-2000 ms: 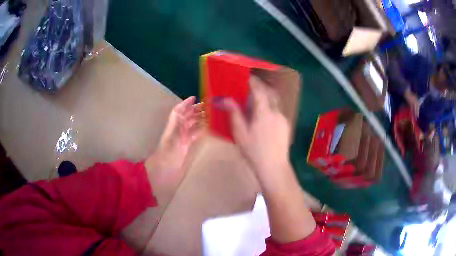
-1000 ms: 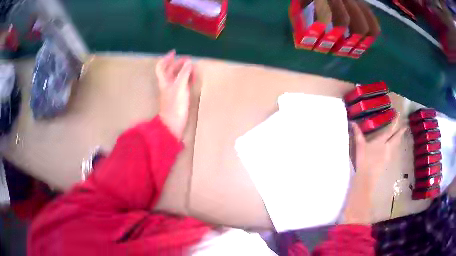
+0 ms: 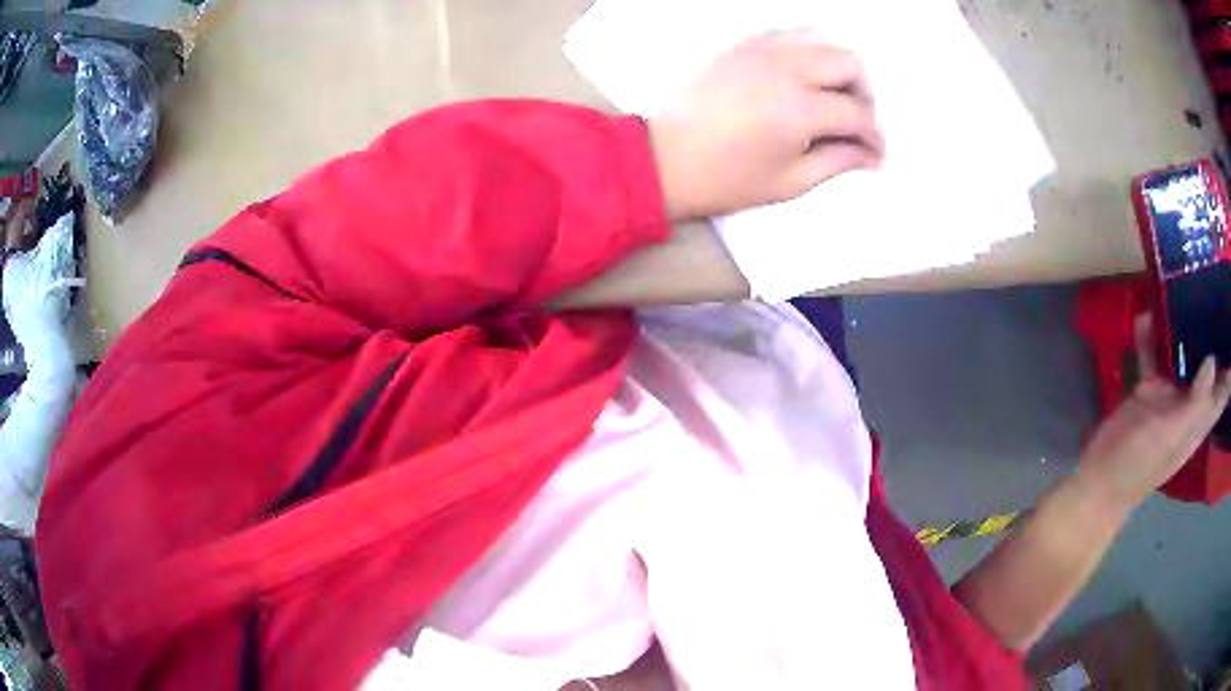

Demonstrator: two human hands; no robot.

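Note:
My left hand [image 3: 767,124] lies on the spread stack of white wrapping sheets [image 3: 932,176] at the top middle, fingers pointing right, with nothing seen in it. My right hand [image 3: 1161,419] is at the right edge, beyond the table's edge. It holds a portable radio [image 3: 1188,257] by its lower part, thumb and fingers around it. The radio is black with a red edge and has a number keypad at its upper end. Its lower end is partly cut off by the picture's edge.
A clear plastic bag with dark contents [image 3: 116,122] lies at the upper left of the tan table [image 3: 311,81]. A red object [image 3: 1110,338] stands below the radio. Brown cardboard [image 3: 1114,655] is on the floor, lower right. Another person's white sleeve [image 3: 43,324] shows at the left.
The view has swung down and right. My left hand has come onto the white sheets. My right hand has left the small stack of radios and now holds a radio at the far right.

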